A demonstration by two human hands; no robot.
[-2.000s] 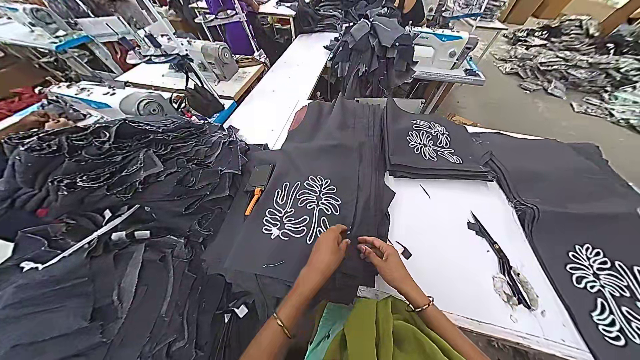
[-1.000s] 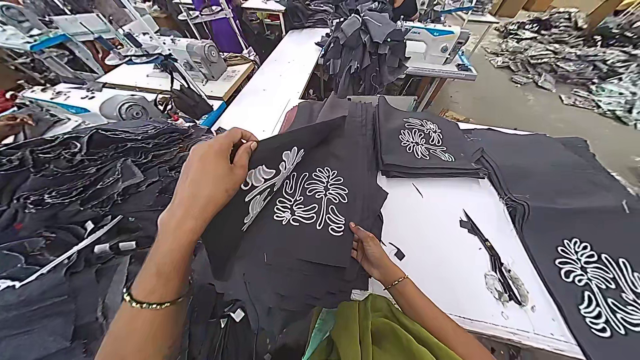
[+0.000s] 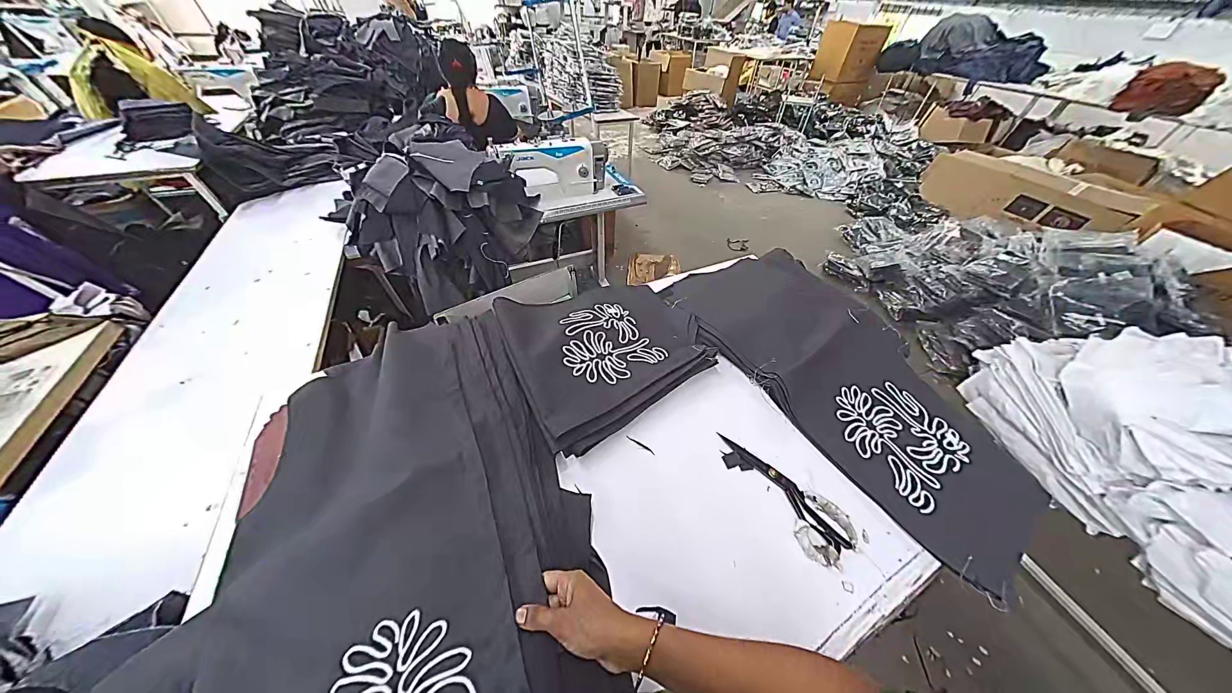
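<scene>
My right hand (image 3: 582, 619) pinches the right edge of a dark grey fabric panel (image 3: 385, 510) lying on a stack of similar pieces. White looped embroidery (image 3: 404, 659) shows at the panel's lower part, cut off by the view's bottom edge. My left hand is out of view. Beyond my right hand, a smaller stack of dark embroidered panels (image 3: 534, 371) touches the big stack. To the right, black-bladed scissors (image 3: 789, 491) lie on the white table (image 3: 674, 539), their handles wrapped in pale material. Another stack of long embroidered panels (image 3: 789, 327) hangs over the table's right edge.
A long white table (image 3: 221, 298) runs away at the left. Behind the stacks are a heap of dark cut pieces (image 3: 433, 212) and a sewing machine (image 3: 553, 166). White fabric (image 3: 1107, 414) and plastic-wrapped bundles (image 3: 1049, 279) lie at the right. A person (image 3: 472, 106) sits farther back.
The view has swung right and up. My left hand, which held up the top panel's left part a second ago, is out of view. My right hand is still at the panel's right edge.
</scene>
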